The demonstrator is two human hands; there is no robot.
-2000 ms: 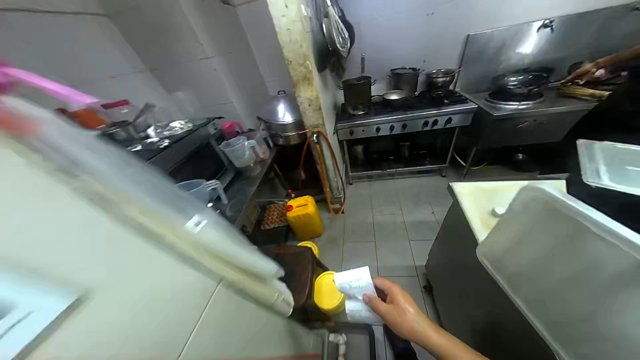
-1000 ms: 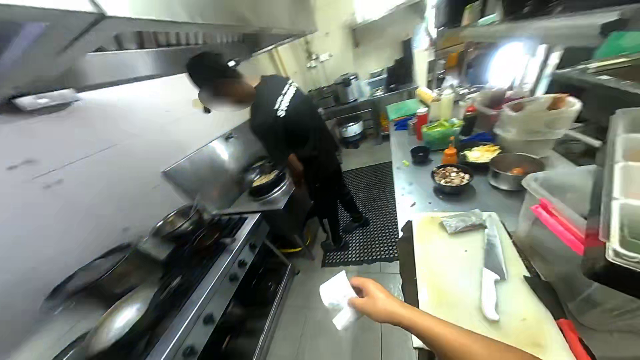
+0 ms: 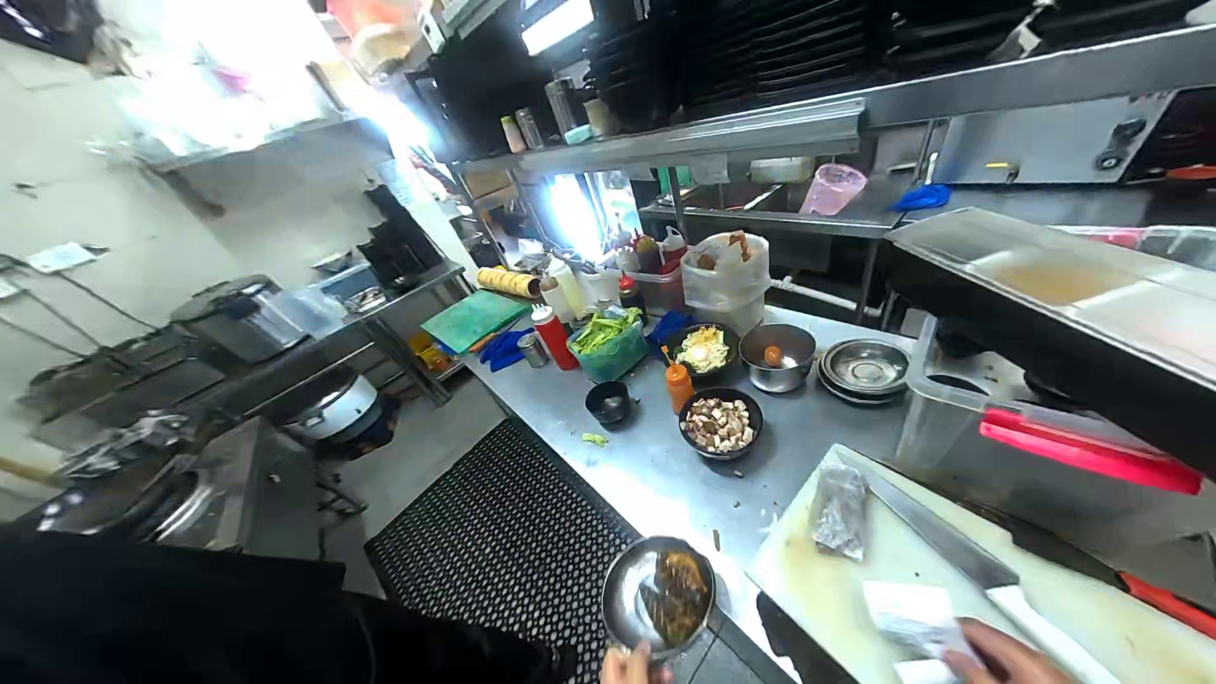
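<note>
My left hand (image 3: 635,665) shows at the bottom centre of the head view, with its fingers on the near rim of a round metal bowl (image 3: 622,594) that holds dark brown food. The bowl is over the table's front edge and the floor mat. At the lower right, my right hand (image 3: 1002,654) grips crumpled white paper (image 3: 914,613) above a cutting board (image 3: 807,560). A large knife (image 3: 940,532) with a white handle lies on the board, beside a small clear plastic packet (image 3: 840,511). The right hand is close to the knife's handle.
Behind the board stand a black bowl of diced food (image 3: 720,424), a steel pot (image 3: 777,357), stacked metal plates (image 3: 864,369) and an orange squeeze bottle (image 3: 678,382). A clear bin with a pink handle (image 3: 1088,451) is at right. Someone's black clothing (image 3: 190,608) fills the lower left.
The view has turned right to the work table. My right hand has moved with the paper over the board. A metal bowl in my left hand has come into view.
</note>
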